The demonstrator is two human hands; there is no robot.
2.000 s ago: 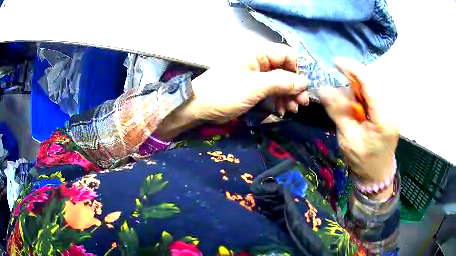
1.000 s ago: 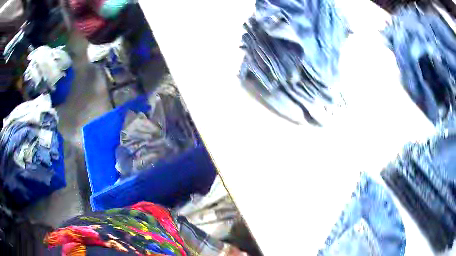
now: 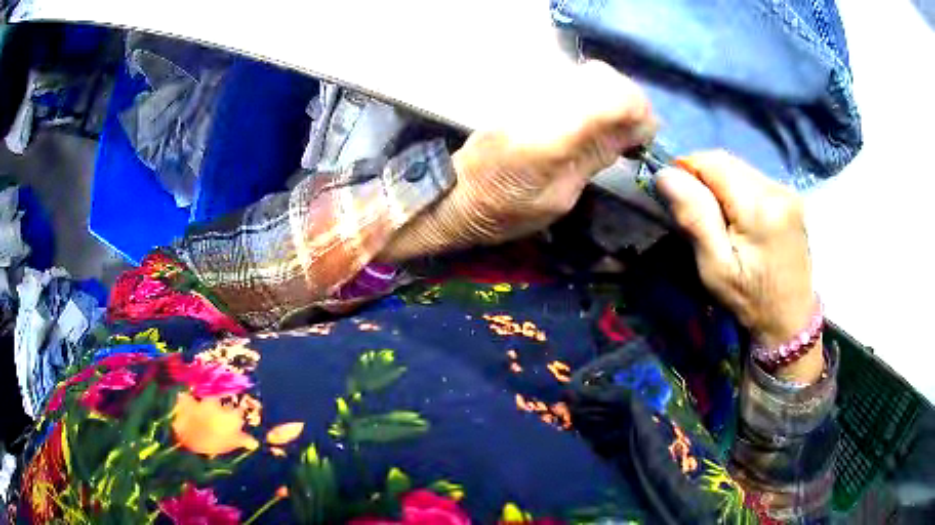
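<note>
A blue denim garment [image 3: 707, 62] lies on the white table at the top right, its lower edge reaching the table's front edge. My left hand [image 3: 543, 154] holds the garment's edge between thumb and fingers. My right hand [image 3: 748, 231] is closed around the thread snips [image 3: 653, 159]; their dark blades point at the left fingertips and a little orange shows by the index finger. The cloth between the hands is mostly hidden, and no loose thread can be made out.
The white table [image 3: 338, 36] crosses the top. A blue bin [image 3: 128, 195] with grey scraps [image 3: 174, 113] is below it at left. More pale scraps [image 3: 51, 328] lie at far left. A green crate [image 3: 871, 420] is below at right. A dark floral apron [image 3: 410, 410] covers my lap.
One second ago the view was turned to the left bin and denim piles. Now it is back on both hands at the garment, with the snips' blades at its edge.
</note>
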